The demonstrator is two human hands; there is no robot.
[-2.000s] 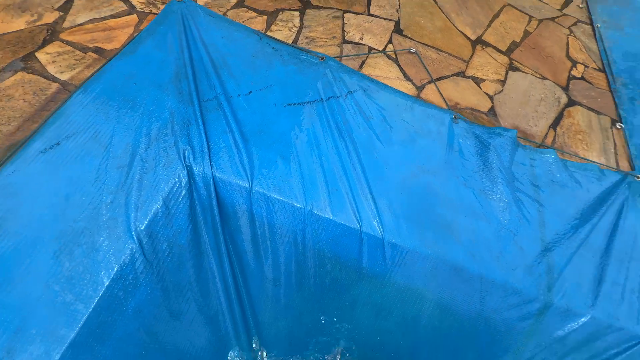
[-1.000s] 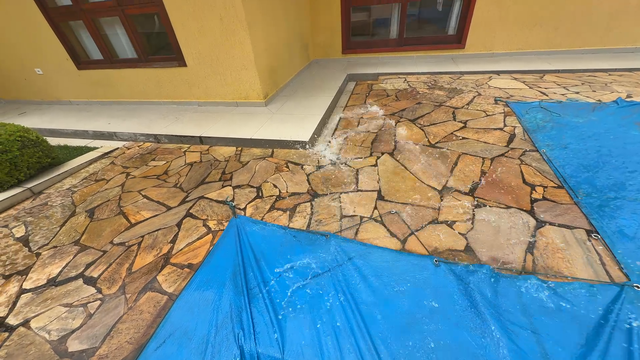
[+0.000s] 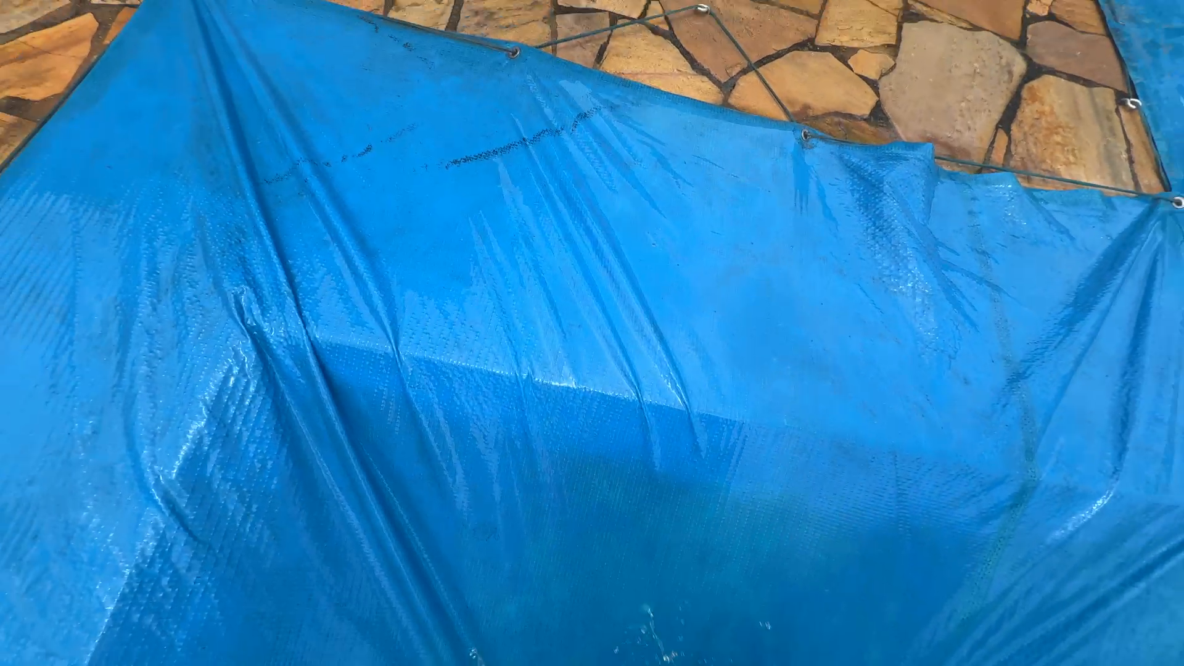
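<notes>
Neither my left hand nor my right hand shows in the head view. A wet blue tarpaulin (image 3: 740, 305) fills most of the picture, with folds running down from its upper left corner. Its middle sags into a darker hollow, where a little water (image 3: 657, 634) splashes at the bottom edge. Along the upper edge sit metal eyelets (image 3: 806, 135). A thin dark cord (image 3: 754, 69) runs from the edge over a small metal peg or hook (image 3: 703, 8) and back.
Irregular stone paving (image 3: 953, 83) lies beyond the tarpaulin's upper edge and at the upper left. Another part of blue tarpaulin (image 3: 1152, 65) is at the upper right, with a metal fitting (image 3: 1132, 104) at its edge.
The view has swung up to the house wall and back down to the tarpaulin. Water splashing on the paving one second ago is out of view now.
</notes>
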